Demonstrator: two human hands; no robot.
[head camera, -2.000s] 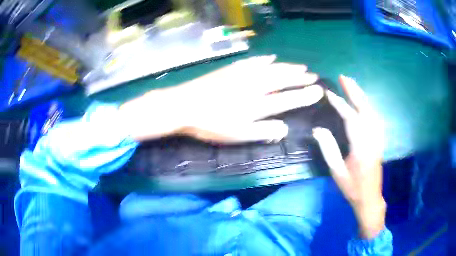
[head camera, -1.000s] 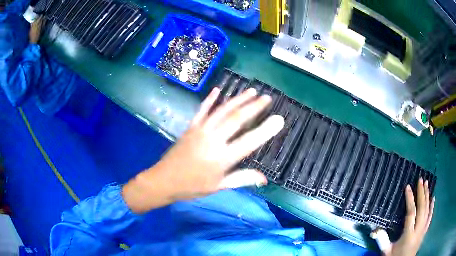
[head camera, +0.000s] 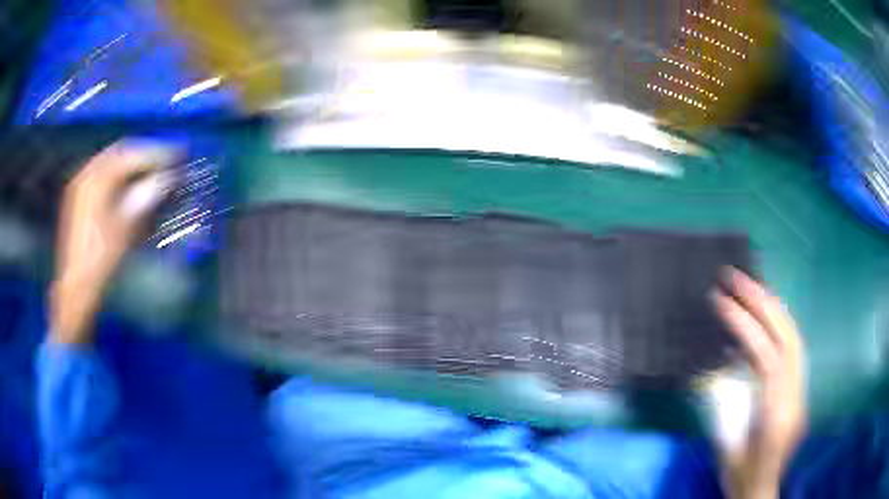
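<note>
The frame is strongly blurred. A long tight row of black plastic housings (head camera: 468, 283) lies across the green bench in front of me. My right hand (head camera: 765, 341) is at the right end of the row, fingers against the last housing, a white cot on the thumb. My left hand (head camera: 107, 219) is at the far left, beyond the left end of the row, with its fingers bent at the blue small parts bin (head camera: 190, 210). Whether the left fingers hold anything cannot be told.
The white base plate (head camera: 458, 112) of the press station stands behind the row, with blurred yellow uprights and red light dots on the right. Blue trays show at the upper left (head camera: 107, 68) and right edge (head camera: 848, 117). Dark housings (head camera: 29, 180) show at far left.
The view has swung, so the row now runs level. My left hand has moved from over the row's left part to the small parts bin. My right hand stays at the row's right end.
</note>
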